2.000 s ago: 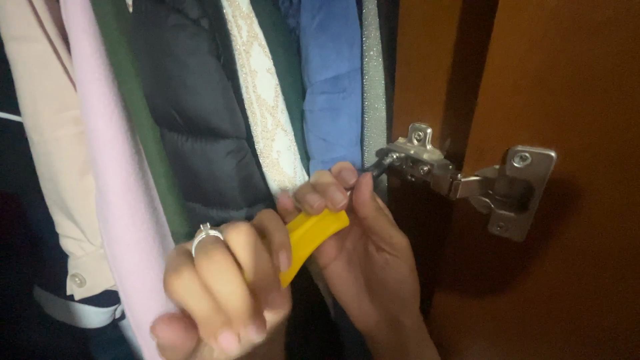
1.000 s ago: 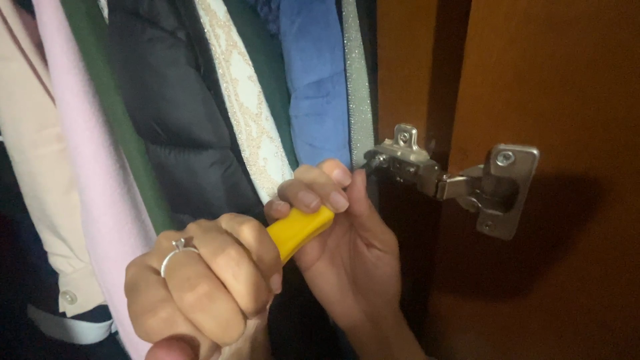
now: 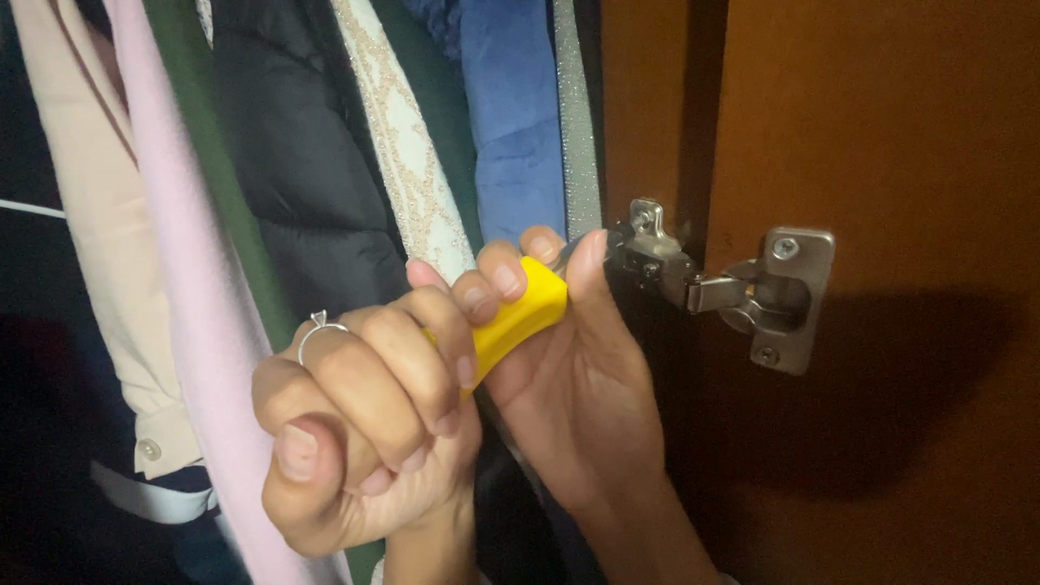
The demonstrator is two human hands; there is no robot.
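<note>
A yellow-handled screwdriver [image 3: 524, 305] slants up to the right in both hands. My left hand [image 3: 366, 390], with a ring on one finger, is closed around the rear of its handle, thumb at the lower left. My right hand [image 3: 581, 374] grips the front of the handle with its fingers, and its thumb lies by the dark shaft [image 3: 578, 250]. The shaft points at the mounting plate [image 3: 650, 223] of a metal cabinet hinge; the blurred tip and its exact contact cannot be made out. The hinge cup [image 3: 792, 301] is fixed to the wooden door with screws.
Clothes hang close behind my hands: a pink garment [image 3: 183, 244], a black padded jacket [image 3: 305, 138], a patterned white piece [image 3: 406, 138] and a blue one [image 3: 516, 122]. The brown wooden door [image 3: 886, 146] stands at the right, beside the cabinet's side panel [image 3: 646, 97].
My left fist has turned on the yellow handle, and its thumb is higher and more fully in view than one second ago. My right hand keeps its hold near the hinge.
</note>
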